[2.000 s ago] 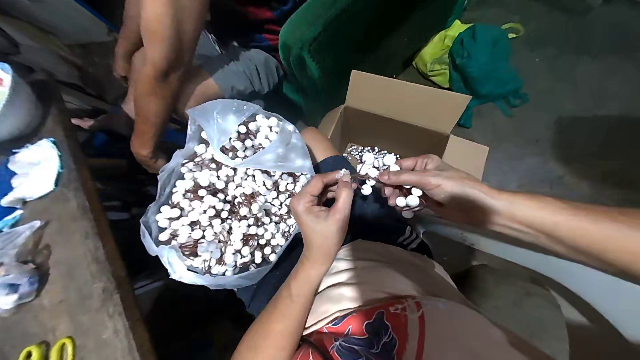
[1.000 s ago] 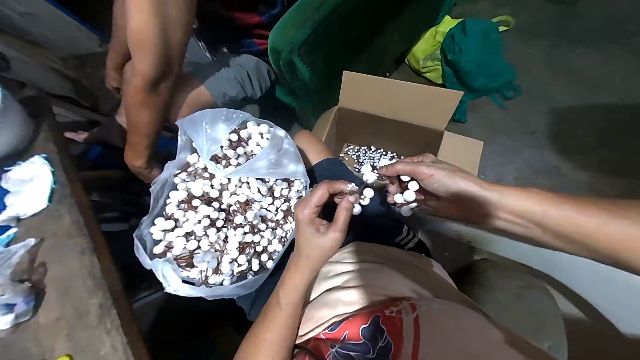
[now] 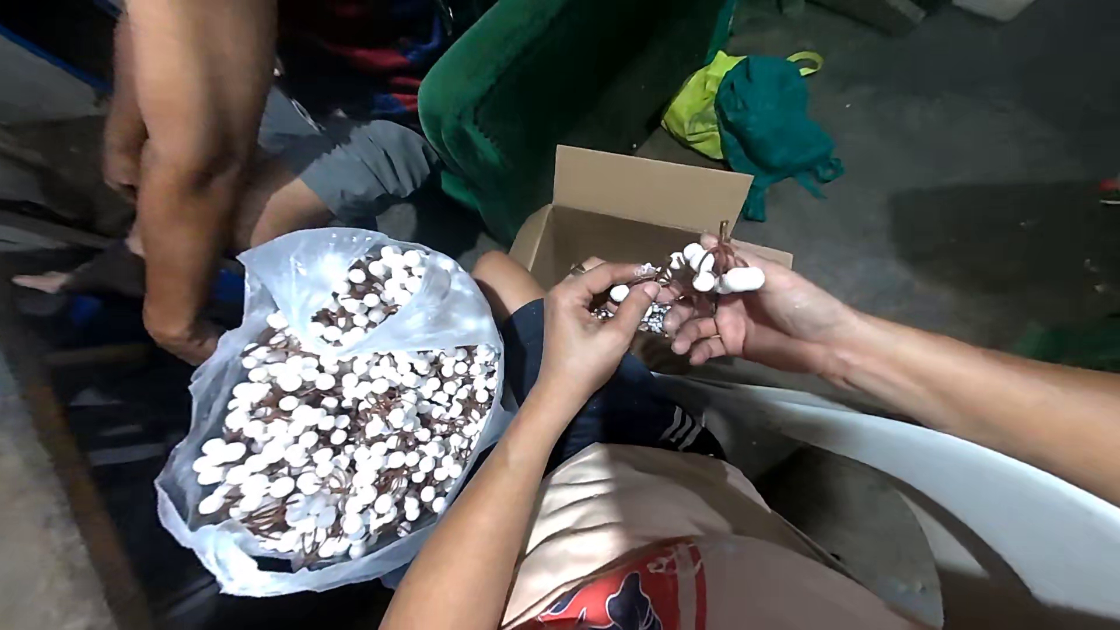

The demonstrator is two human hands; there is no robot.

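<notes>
Both hands meet over an open cardboard box [image 3: 652, 185]. My right hand [image 3: 770, 306] lies palm up, its fingers bent around a bunch of brown stems with round white tips [image 3: 719, 267]. Thumb and forefinger of my left hand [image 3: 595, 324] pinch a small piece at the near side of that bunch, a white tip beside them. Small white-and-dark pieces show below my fingers, partly hidden. To the left, a clear plastic bag [image 3: 210, 542] stands open, full of many more white-tipped brown stems [image 3: 350, 437].
Another person's arm [image 3: 188, 175] reaches down behind the bag. A green upholstered seat [image 3: 490, 96] stands beyond the box. A teal and yellow-green cloth bag [image 3: 770, 122] lies on the floor. A white curved plastic edge [image 3: 875, 437] runs at the right, a worn ledge [image 3: 35, 525] at the left.
My right hand has turned palm up with the bunch, which was held lower before. The view has shifted somewhat.
</notes>
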